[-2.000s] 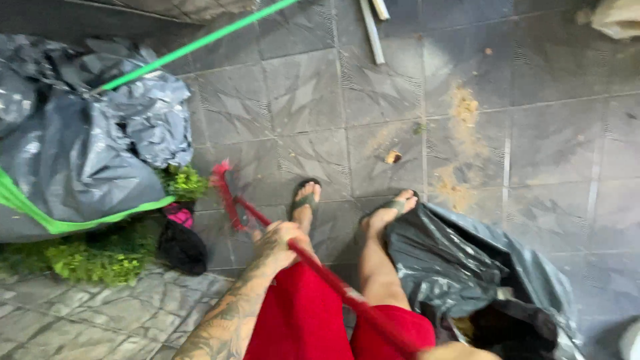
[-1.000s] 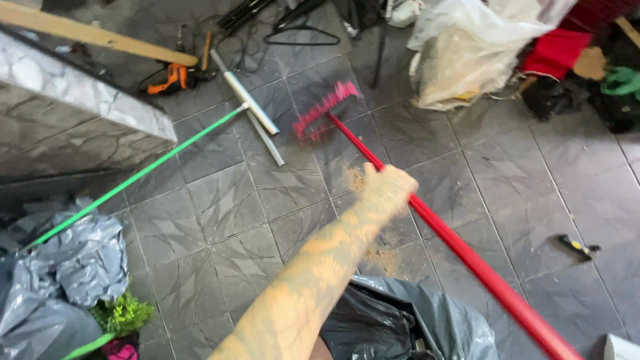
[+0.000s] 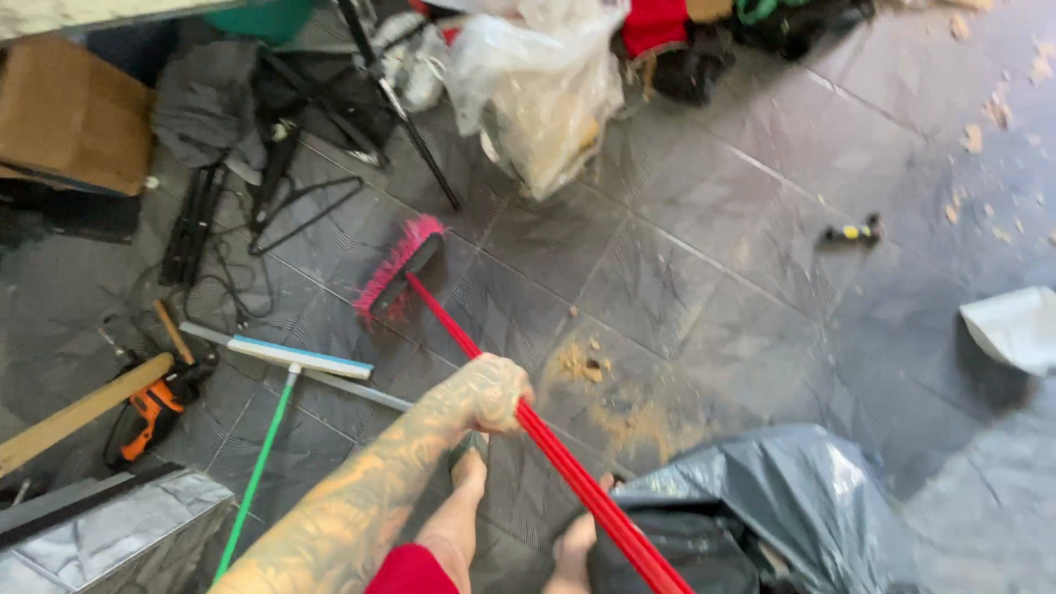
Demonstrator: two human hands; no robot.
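Observation:
My left hand is closed round the red handle of a push broom, partway down its length. The broom's head, with pink bristles, rests on the dark tiled floor up and to the left of the hand. My right hand is out of the frame, beyond the lower edge. Sawdust-like debris lies on the tiles to the right of my left hand, with more scattered below it. An open grey plastic bag stands by my feet with dark contents inside.
A squeegee with a green handle lies at lower left, near an orange and black power tool and a wooden board. A clear plastic bag, a black tripod leg and a cardboard box stand above. A white dustpan is at right.
The broom head was beside the grey bags at the left; now it is on the tiles beyond the squeegee. My left hand keeps hold of the handle. The view has shifted considerably.

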